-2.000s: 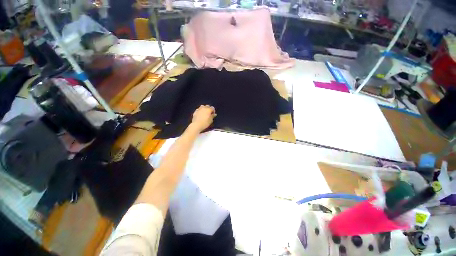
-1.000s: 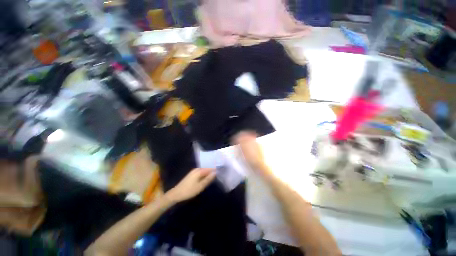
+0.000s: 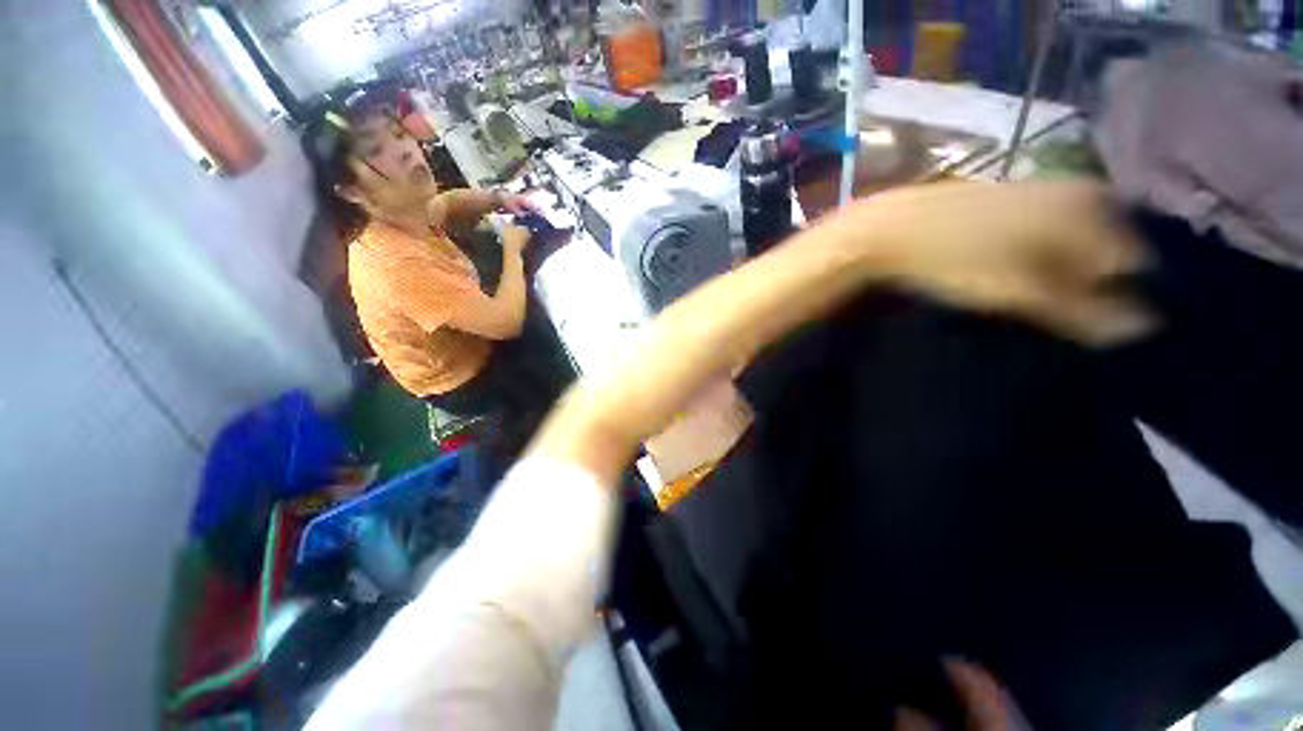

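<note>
A large black cloth panel point(image 3: 972, 471) fills the lower right, its jagged lower edge over a pale surface. My left hand point(image 3: 1057, 264) is blurred at the upper right, on or just over black cloth; my bare forearm and white sleeve cross the view. Whether its fingers grip the cloth is unclear. Only blurred fingers of my right hand point(image 3: 965, 697) show at the bottom edge, against the black cloth; the rest is cut off or hidden. More black cloth point(image 3: 1229, 329) lies at the right edge.
A person in an orange top point(image 3: 429, 307) sits at a white sewing machine point(image 3: 650, 229) at upper left. Blue crate point(image 3: 379, 500) and red and green containers point(image 3: 222, 628) stand lower left. Brown cardboard point(image 3: 700, 443) shows beside the cloth. Pink fabric point(image 3: 1207, 136) hangs upper right.
The view has swung left, showing the seated person and crates. My left arm now stretches across the view to the upper right. My right hand has dropped to the bottom edge. Black cloth now fills the foreground.
</note>
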